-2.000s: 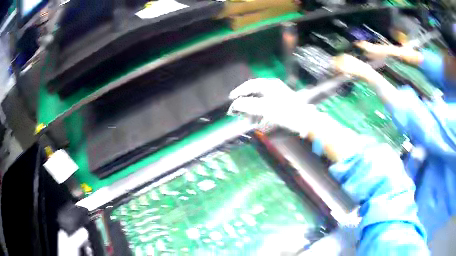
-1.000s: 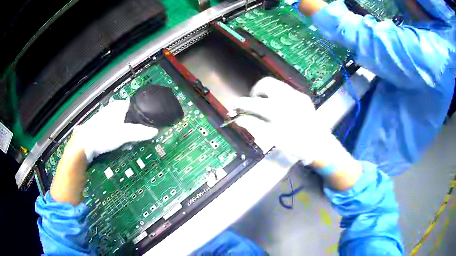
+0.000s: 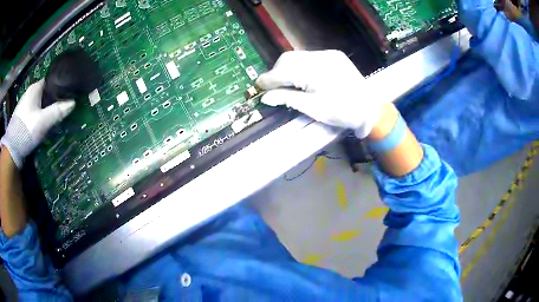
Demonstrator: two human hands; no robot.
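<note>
A large green circuit board lies in a black carrier with a red-brown end bar, on the line in front of me. My left hand, in a white glove, holds a round black-headed tool over the left part of the board. My right hand, in a white glove with a blue wrist strap, has thumb and fingertips pinched at a small brownish part near the board's lower right corner. Whether that part is loose or seated on the board is unclear.
A silver rail runs along the near edge. A second green board in a carrier lies at upper right. Another person's blue sleeve is at the right. The grey floor has yellow-black tape.
The view has shifted down and closer to the near edge. My right fingertips have moved from beside the carrier's end bar to the board's corner. My left hand still holds the black-headed tool.
</note>
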